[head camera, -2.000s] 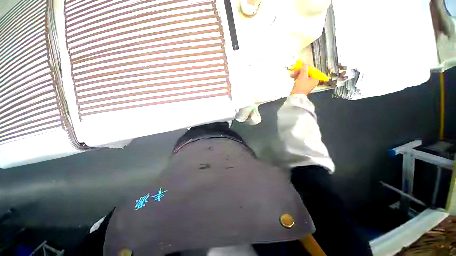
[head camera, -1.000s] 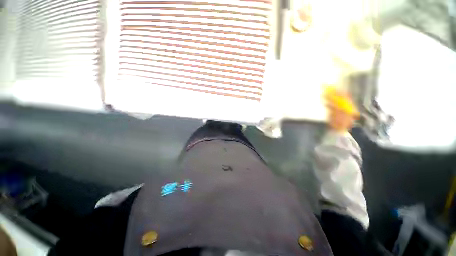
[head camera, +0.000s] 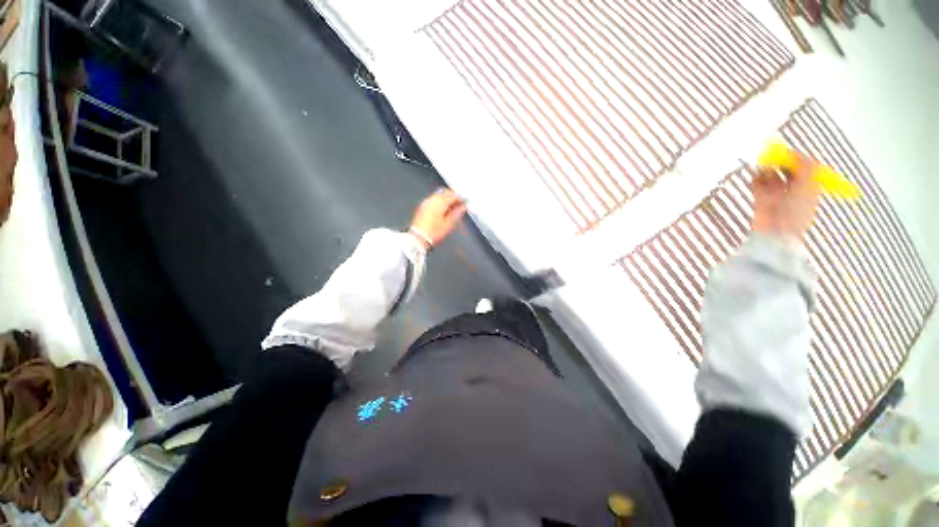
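My right hand (head camera: 785, 201) is closed around the yellow-handled glue brush (head camera: 839, 183) over the right block of brown strips (head camera: 710, 270). The brush's bristles are not clearly seen. The strips lie in close parallel rows on a white sheet (head camera: 651, 355). A second block of brown strips (head camera: 618, 113) lies further left on another white sheet (head camera: 535, 201), with a white gap between the blocks. My left hand (head camera: 441, 216) is at the table's near edge, beside the second sheet; its fingers are bent and I cannot tell whether it holds anything.
A dark bar (head camera: 870, 420) lies right of the strips, with pale, blurred things beside it. Loose brown strips (head camera: 829, 12) lie at the far side. A brown bundle (head camera: 46, 422) lies on a white surface at lower left. A metal-framed stool (head camera: 113, 139) stands on the dark floor.
The view has turned left along the table. My right hand has moved with the brush from the glue area to over the strips. My left hand has come into view.
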